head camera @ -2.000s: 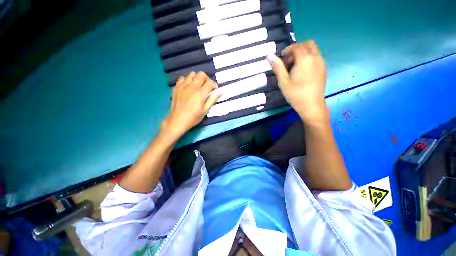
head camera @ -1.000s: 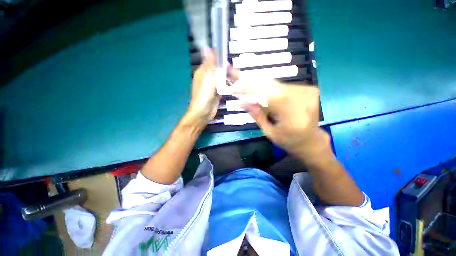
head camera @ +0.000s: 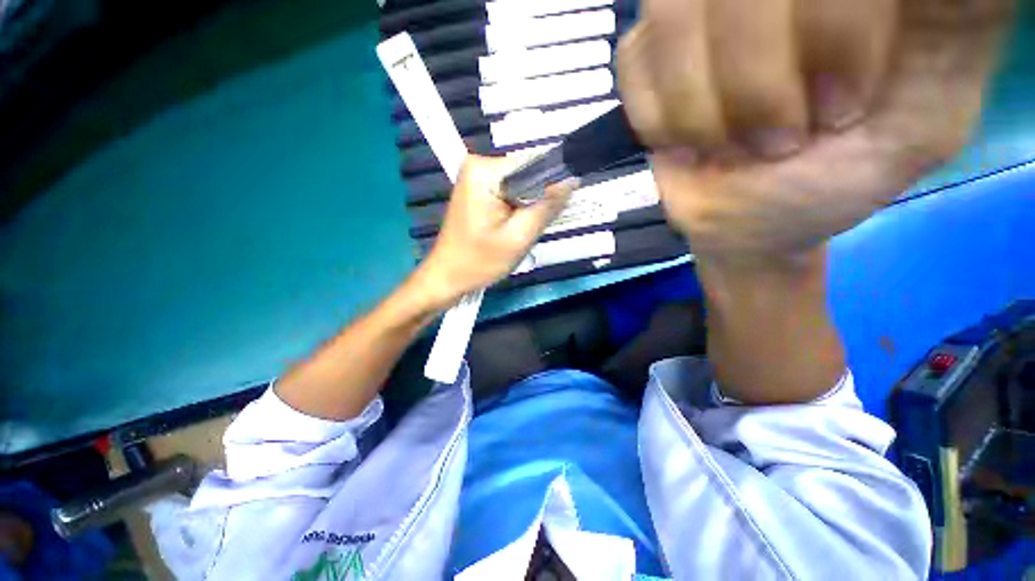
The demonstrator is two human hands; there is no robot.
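My left hand grips a white stick unit with its long white legs spread, one up to the left and one down toward my lap. A grey and silver part of the unit points up to the right from my left fingers. My right hand is large, near the camera, its fingers curled around the far end of a dark, tapering part in line with it. The ribbed foam tray lies behind with a row of white units.
The green bench carries the tray. A blue table at the right holds the dark machine with a red button and yellow strip. A metal cylinder is at the lower left.
A unit is now held above the tray with its legs spread; earlier both hands were down at the tray. My right hand has risen toward the camera, up and to the right.
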